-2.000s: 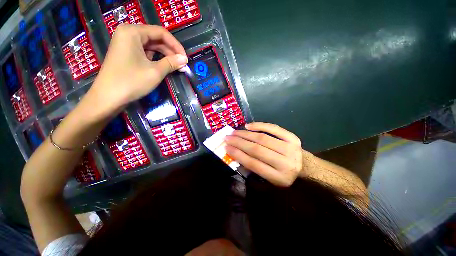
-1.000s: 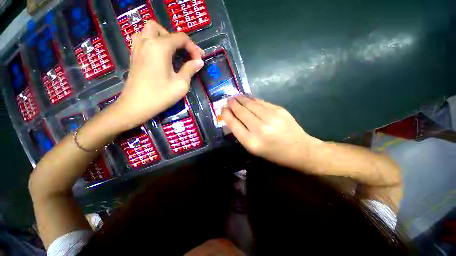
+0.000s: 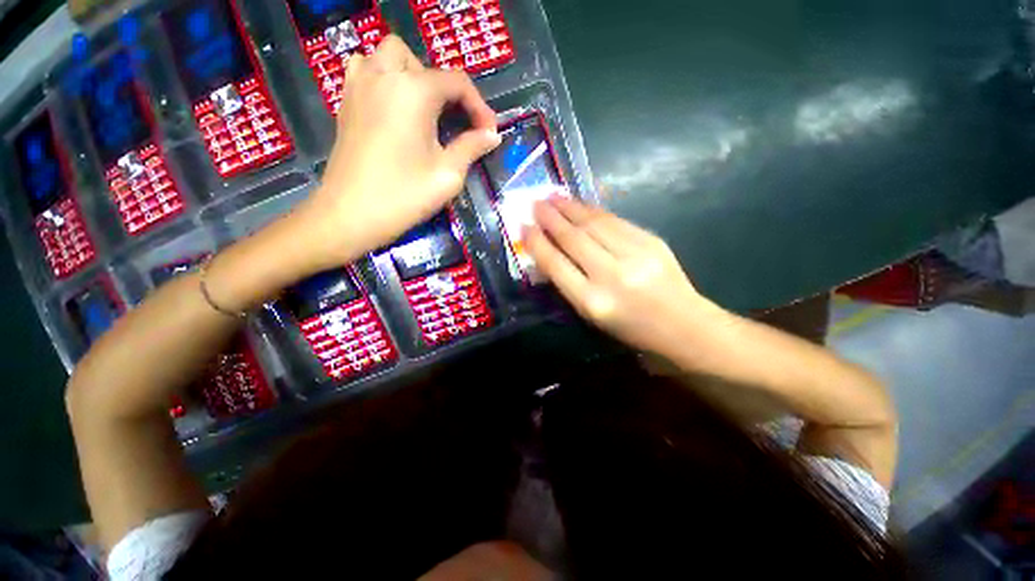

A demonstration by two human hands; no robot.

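Note:
A red keypad phone (image 3: 529,159) lies in the right end pocket of the clear blister tray's near row. Blue print shows on its upper screen. My right hand (image 3: 613,267) holds a white-and-orange scraper card (image 3: 520,216) flat over the phone's lower screen and hides most of its keys. A pale diagonal streak shows on the screen above the card. My left hand (image 3: 397,148) has thumb and forefinger pinched together at the phone's upper left corner. Whether a film tab is between them cannot be made out.
The blister tray (image 3: 255,195) holds several more red phones in two rows, partly under my left forearm. It lies on a dark-green bench (image 3: 726,136). The bench edge curves across the right, with grey floor (image 3: 925,352) beyond. Dark hair covers the bottom centre.
My right hand has moved up from below the keys, with the card now over the screen. The tray and left hand appear farther right in view. The pale bit at my left fingertips no longer shows.

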